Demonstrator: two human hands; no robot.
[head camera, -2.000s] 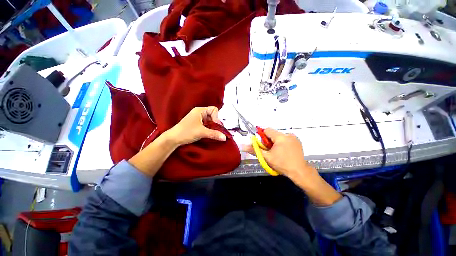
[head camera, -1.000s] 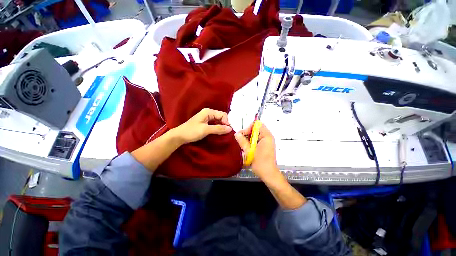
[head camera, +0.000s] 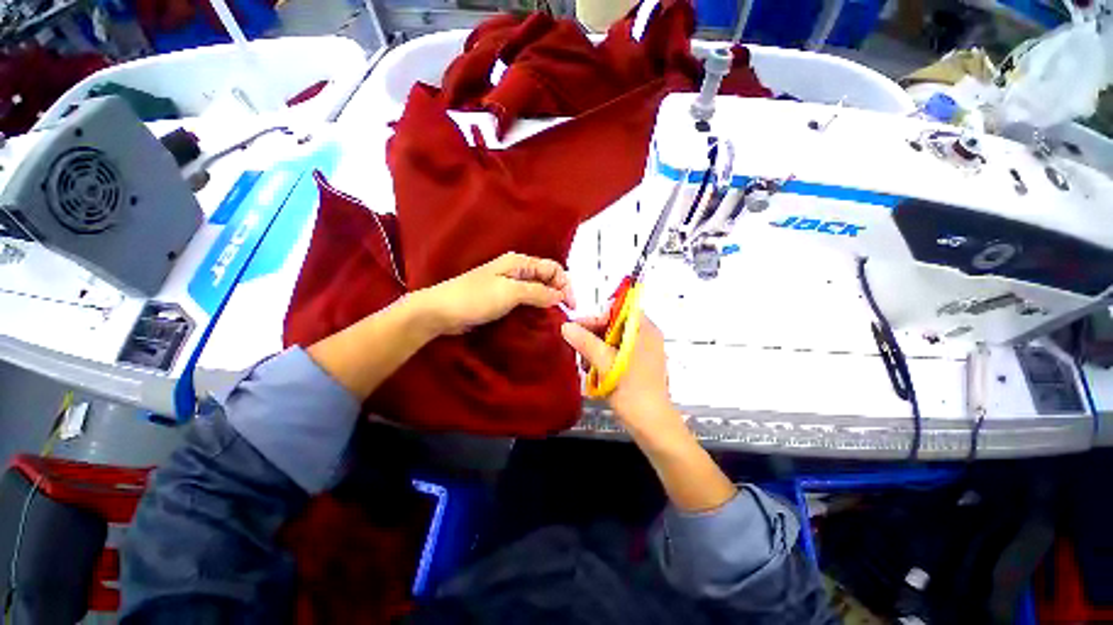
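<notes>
A dark red garment piece (head camera: 488, 366) lies on the white table left of the needle, its near edge at the table's front. My left hand (head camera: 500, 293) pinches the garment's right edge between thumb and fingers. My right hand (head camera: 629, 366) holds scissors (head camera: 626, 330) with yellow and red loops in the palm, blades pointing up and away beside the machine head. My right thumb and fingertip are close to the left fingertips at the cloth edge. A tiny pale bit shows between the fingertips; I cannot tell what it is.
The JACK sewing machine (head camera: 818, 208) stands at the right, its presser foot (head camera: 705, 259) beyond my right hand. A dark cord (head camera: 891, 354) lies on the table to the right. A grey motor box (head camera: 104, 195) is far left. More red garments (head camera: 549, 61) are heaped behind. A blue bin (head camera: 433, 537) is below.
My right hand has moved left to the cloth edge. The scissors have turned from pointing up-left at the cloth to pointing up and away. My left hand still pinches the garment.
</notes>
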